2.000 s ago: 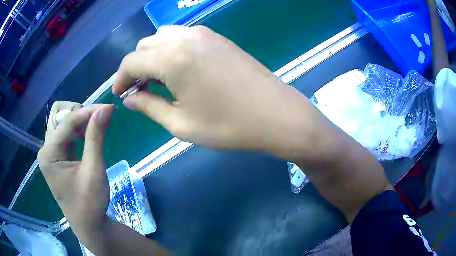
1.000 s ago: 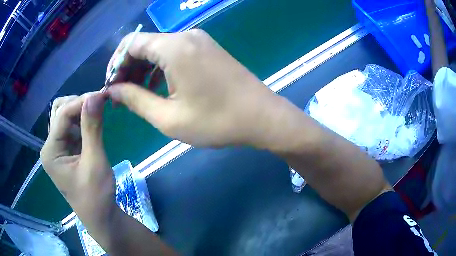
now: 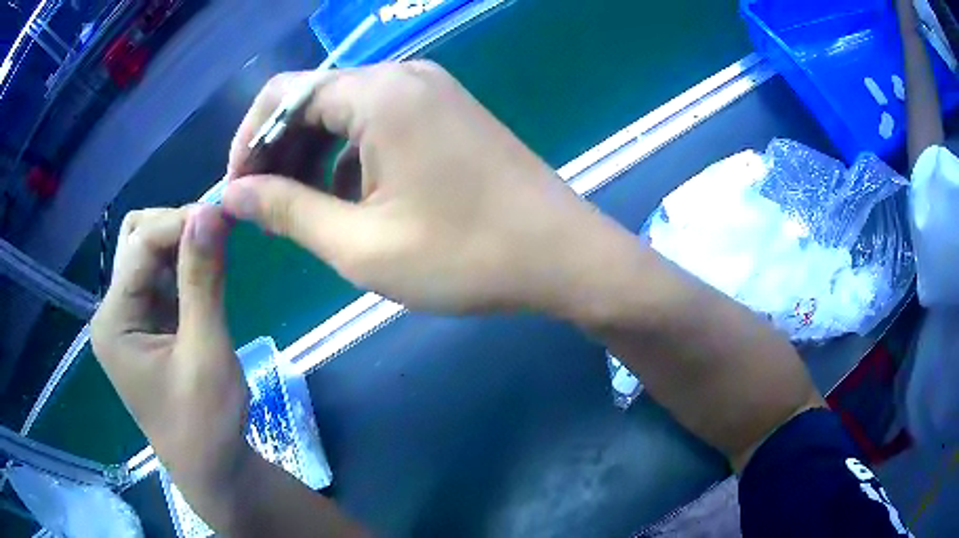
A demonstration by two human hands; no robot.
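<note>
My right hand [image 3: 421,189] holds a thin white stem assembly [image 3: 300,95] with a dark, metallic section near its lower end. The stem lies across the fingers and its white tip sticks out above the hand. My left hand [image 3: 174,315] is raised at the left, with thumb and forefinger pinched together against the right thumb and fingertip. A small pale bit [image 3: 217,192] shows between the fingertips of both hands. The fingers hide most of it, so its shape and which hand bears it are unclear.
A clear box [image 3: 284,410] of white and blue parts lies behind my left wrist. A clear bag of white housings [image 3: 726,231] is at right, below a blue bin [image 3: 831,74]. A blue tray [image 3: 352,32] is across the green belt [image 3: 547,74]. Another person's arm shows at the right edge.
The stem has come into view in my right hand and now points up and right, sticking out further than a second ago. The hands stay together at the fingertips.
</note>
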